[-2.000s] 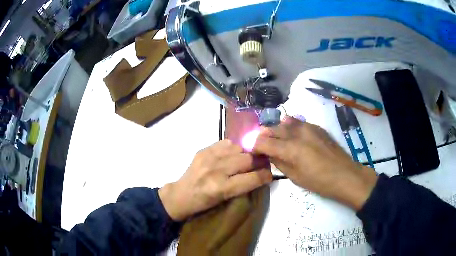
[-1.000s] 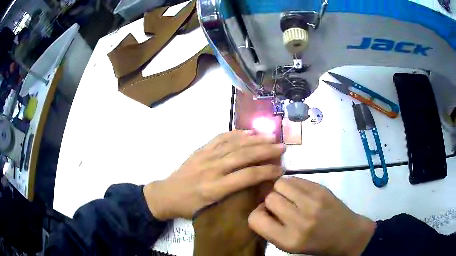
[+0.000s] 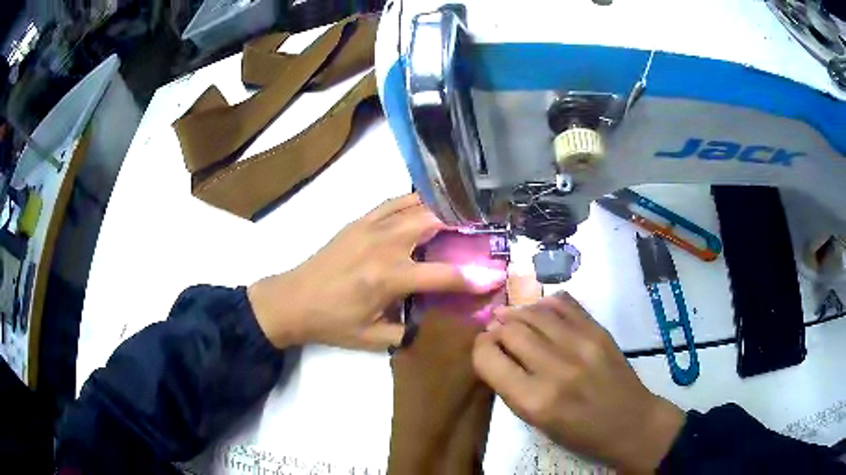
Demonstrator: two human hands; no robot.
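Note:
A brown cloth piece (image 3: 436,390) runs from the table's front edge up under the presser foot (image 3: 499,243) of the sewing machine (image 3: 594,111). A bright pink-white light spot lies on it. My left hand (image 3: 357,278) is spread over the cloth's left side, fingers beside the foot, pressing it flat. My right hand (image 3: 561,376) pinches the cloth's right edge between thumb and fingers, just below the foot. The needle tip is too small to make out.
Joined brown pieces (image 3: 269,172) lie behind and left of the machine head. Blue snips (image 3: 670,311), orange and blue snips (image 3: 663,225) and a black smartphone (image 3: 759,278) lie right of the needle. A pale bin (image 3: 227,20) stands at the back left.
My left hand has moved up beside the foot, with its fingers more spread. My right hand came down from the foot to the cloth's lower right edge, then moved slightly up. The view has shifted.

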